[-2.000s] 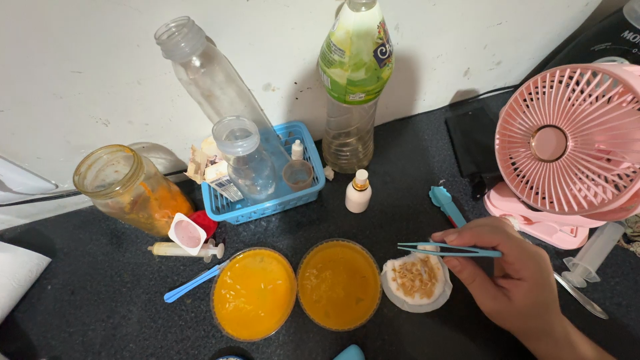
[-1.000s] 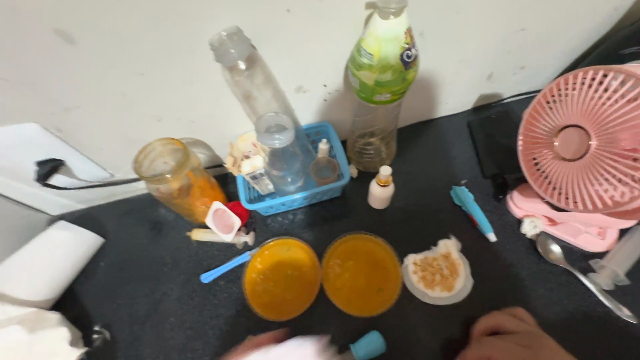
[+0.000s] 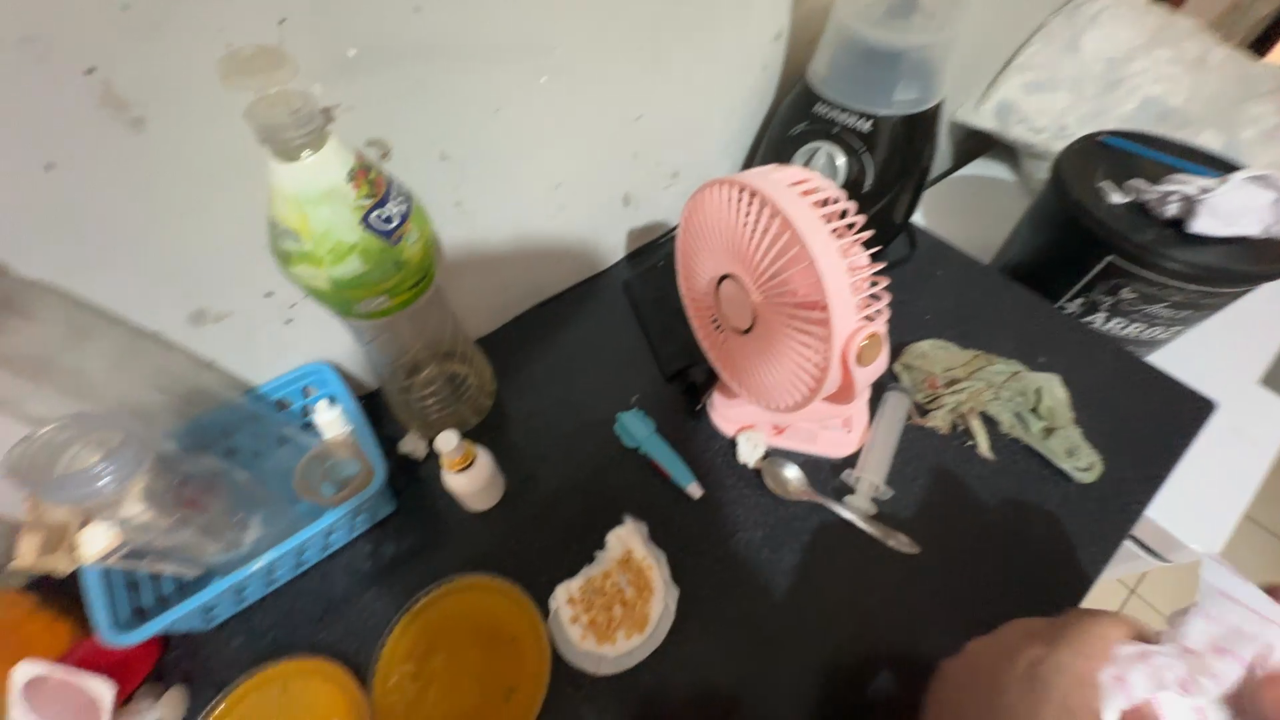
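At the lower right, what appears to be my left hand [image 3: 1030, 665] is closed on a crumpled white paper with pinkish marks [image 3: 1180, 665], past the counter's edge. A little skin at the frame's right edge seems to be my right hand [image 3: 1262, 695], mostly cut off beside the paper. To the left lie a round white pad with light brown bits [image 3: 615, 605] and two round dishes of orange-yellow material, one [image 3: 465, 650] beside the pad and the other [image 3: 290, 690] cut by the bottom edge. A teal handled tool [image 3: 657, 452] lies above the pad. The tweezers are not visible.
On the black counter stand a pink fan [image 3: 770, 300], a blue basket [image 3: 240, 590] with clear containers, a small dropper bottle [image 3: 470, 475] and a large plastic bottle [image 3: 350, 230]. A metal spoon [image 3: 840, 505], syringe [image 3: 880, 450] and greenish cloth [image 3: 1000, 395] lie near the fan. A black bin [image 3: 1150, 240] stands right.
The view has swung right. The tweezers, in my right hand two seconds ago, are no longer seen there. The white paper has moved right, past the counter's edge.
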